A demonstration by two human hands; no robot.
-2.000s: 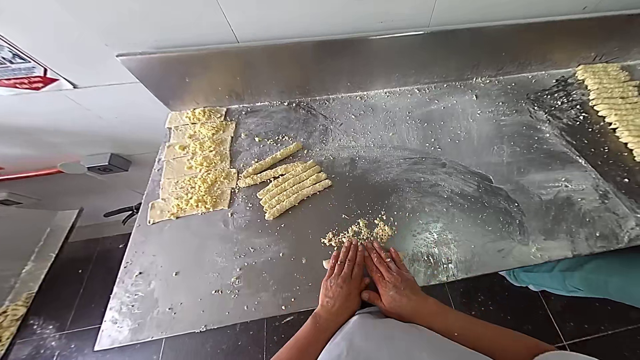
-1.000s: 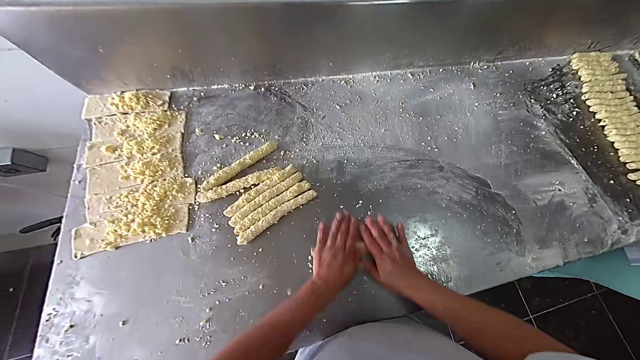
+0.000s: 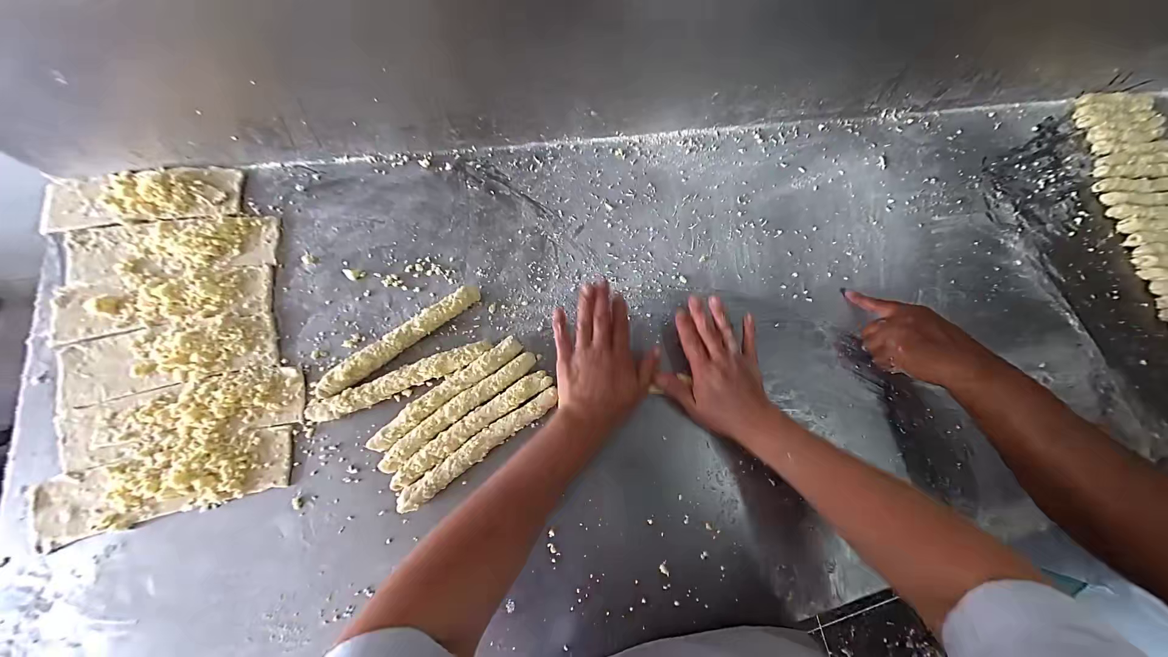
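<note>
My left hand [image 3: 600, 356] and my right hand [image 3: 721, 365] lie palms down, side by side, near the middle of the steel worktop [image 3: 639, 511]. A small bit of dough shows between the two thumbs; the rest, if any, is hidden under the palms. Just left of my left hand several crumb-coated dough sticks [image 3: 474, 447] lie slanted in a group, with one more stick [image 3: 397, 340] above them. Further left, overlapping flat dough pieces [image 3: 91, 365] bear heaps of pale yellow crumbled filling [image 3: 187, 438], perhaps grated cheese.
A co-worker's hand [image 3: 917, 342] with one finger extended reaches in from the right, close to my right hand. Twisted dough sticks [image 3: 1131, 182] lie in a row at the far right. A steel backsplash [image 3: 584, 73] rises behind the worktop. Flour and crumbs are scattered about.
My hands have moved away from the front edge, further up the worktop. A co-worker's hand and forearm have come in at the right. The view has shifted closer.
</note>
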